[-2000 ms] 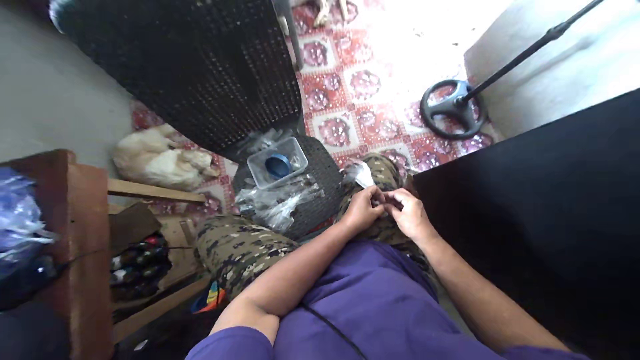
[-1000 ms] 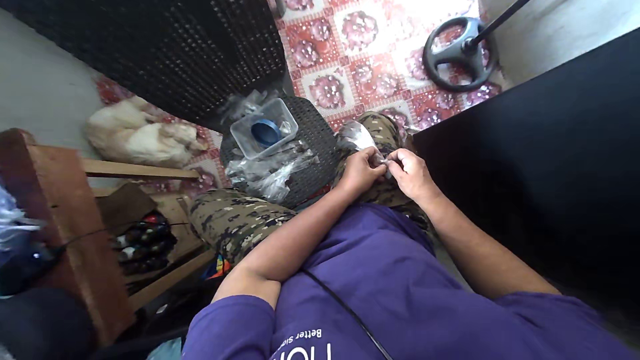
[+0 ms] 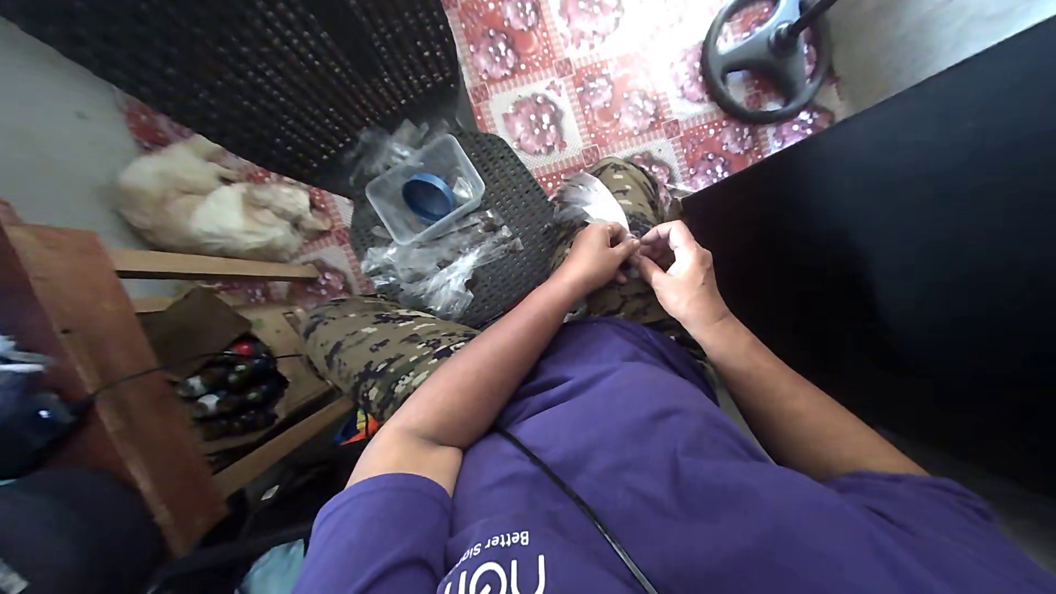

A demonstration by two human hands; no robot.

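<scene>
Over my right thigh, in camouflage trousers, both hands meet fingertip to fingertip. My left hand (image 3: 601,254) pinches the gathered end of a clear plastic bag (image 3: 592,198) with something whitish inside. My right hand (image 3: 683,271) has its thumb and finger at the same end; what lies between those fingertips is too small to tell. Left of the hands, on a black woven chair seat (image 3: 528,186), a clear plastic container (image 3: 384,203) holds a blue round lid or ring (image 3: 428,197). Several crumpled clear plastic bags (image 3: 450,268) lie beside it.
A light-furred animal (image 3: 223,210) lies on the red and white patterned floor covering (image 3: 540,124) at the left. A wooden frame (image 3: 107,355) stands nearer, with dark bottles or similar items by it. A black panel (image 3: 866,239) is close on the right, a steering-wheel-shaped object (image 3: 767,62) beyond.
Both hands stay together at the bag's gathered end, with only small finger movements. The view has shifted closer to the chair and lap.
</scene>
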